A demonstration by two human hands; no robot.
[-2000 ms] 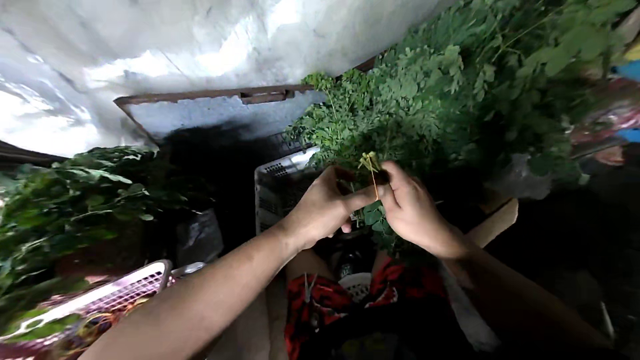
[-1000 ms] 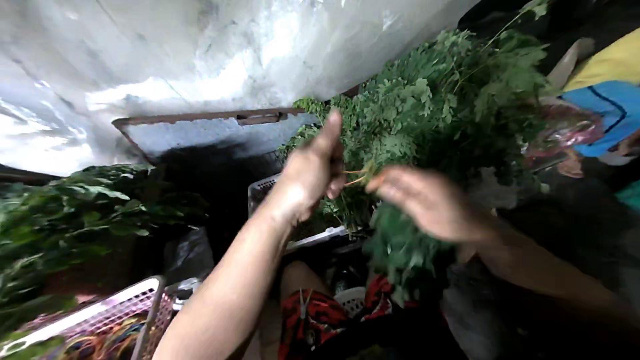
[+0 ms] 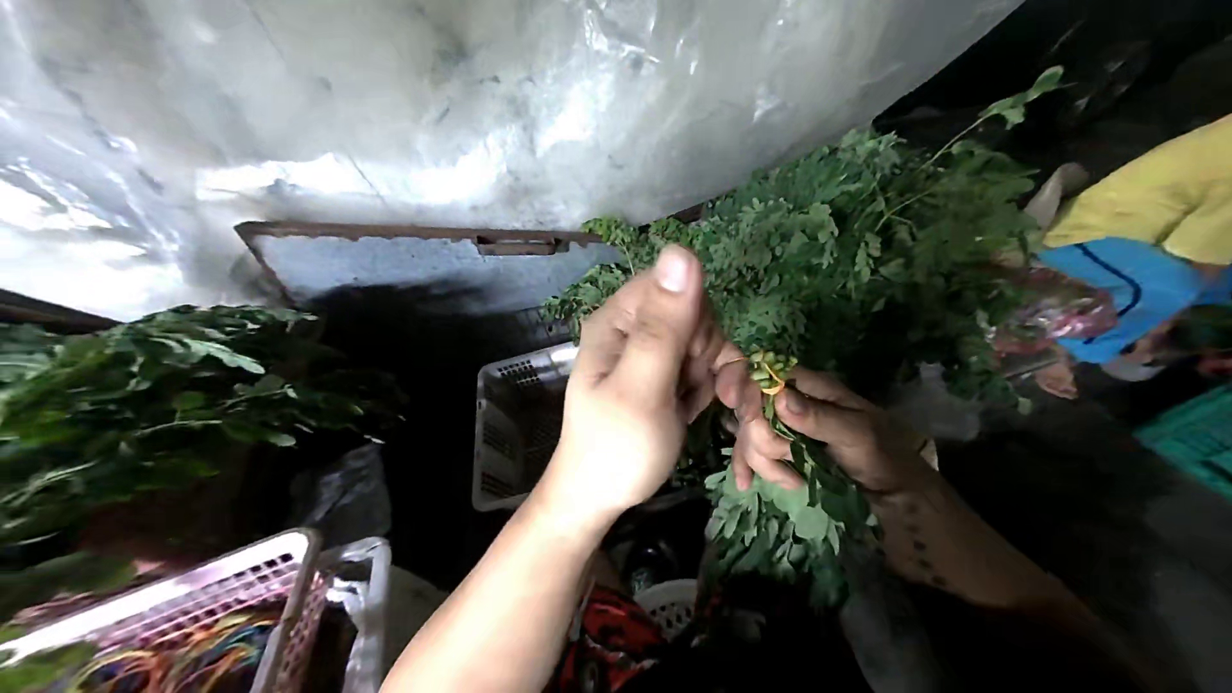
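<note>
A bunch of leafy green stems (image 3: 794, 520) hangs leaves down from my right hand (image 3: 833, 428), whose fingers close around it just below the cut ends. An orange-yellow rubber band (image 3: 772, 377) circles the stems near their tops. My left hand (image 3: 640, 375) is beside it with the thumb raised; its curled fingers pull a strand of the band out to the left.
Leafy greens are heaped behind my hands (image 3: 818, 241) and at the left (image 3: 144, 404). A white plastic crate (image 3: 496, 433) stands behind my left wrist. A pink basket (image 3: 289, 577) at lower left holds colored rubber bands (image 3: 192, 664). A person in a yellow shirt (image 3: 1145, 197) is at right.
Two seconds ago both hands were close together at the band, over my lap. The bunch's leaves now hang in plain sight below my right hand. The view has shifted, showing more of the person at right.
</note>
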